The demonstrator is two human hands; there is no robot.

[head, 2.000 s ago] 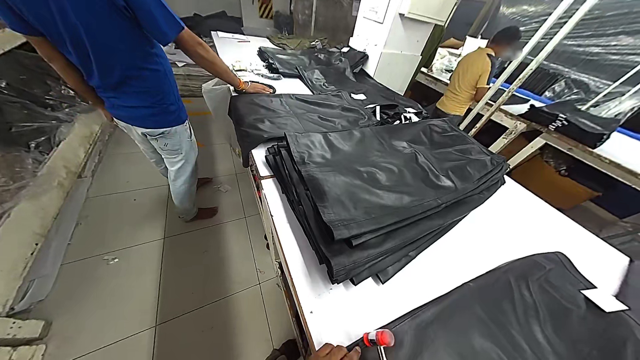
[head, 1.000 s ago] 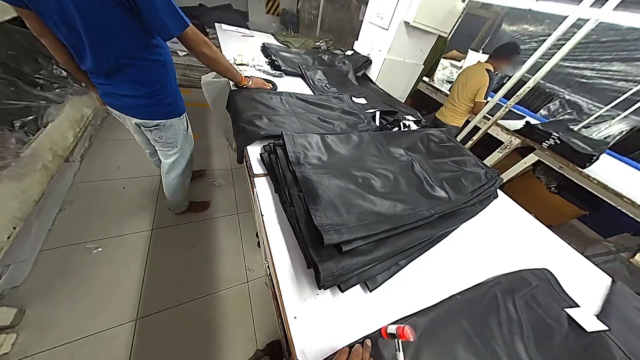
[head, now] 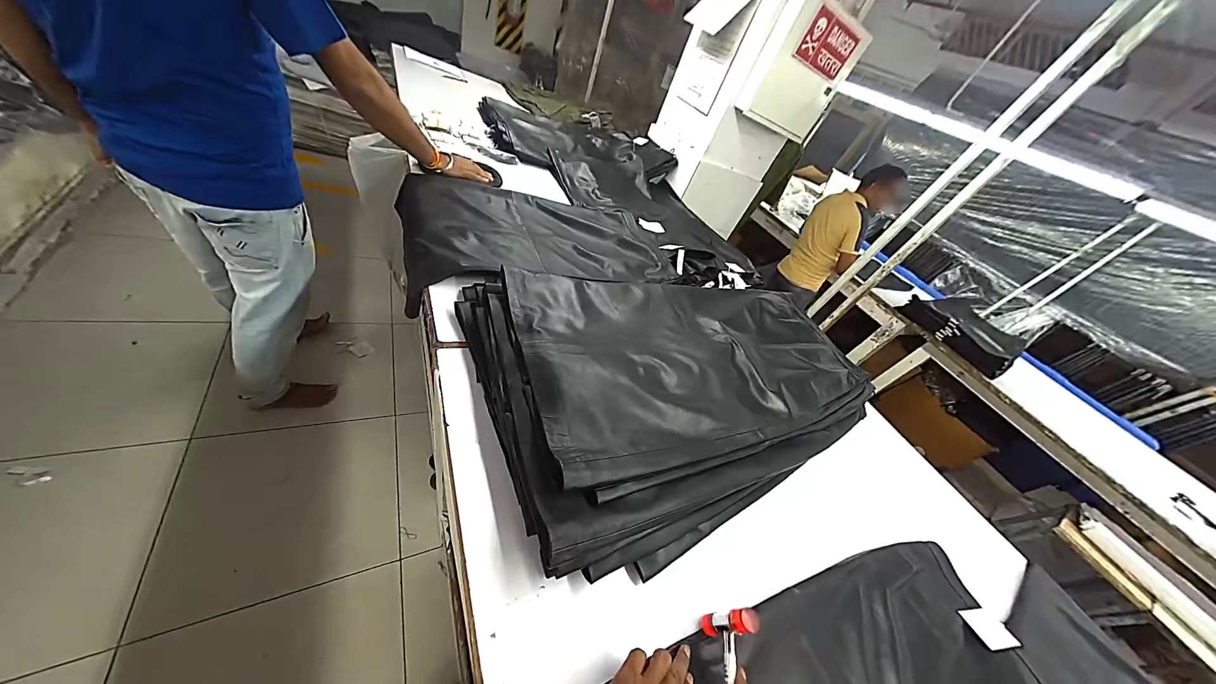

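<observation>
At the bottom edge, the fingers of my left hand (head: 652, 667) rest at the edge of a black leather piece (head: 855, 617); the rest of this hand is out of frame. Just right of them, a small mallet with red faces (head: 730, 622) stands over the leather's edge, its metal handle pointing down. A fingertip of my right hand (head: 742, 676) shows beside the handle, the hand otherwise cut off. A white paper tag (head: 989, 629) lies on the leather. Beyond is a thick stack of black leather pieces (head: 674, 370) on the white table (head: 855, 484).
At the back left a person in a blue shirt (head: 190, 104) rests a hand on the table near more black leather (head: 532, 233). Another person in a yellow shirt (head: 825, 237) is at a second bench (head: 1073, 408) on the right. White slanted poles (head: 988, 152) stand between.
The view has shifted, showing more of the wall and the electrical box. My left fingers remain at the leather's edge, with the mallet close beside them.
</observation>
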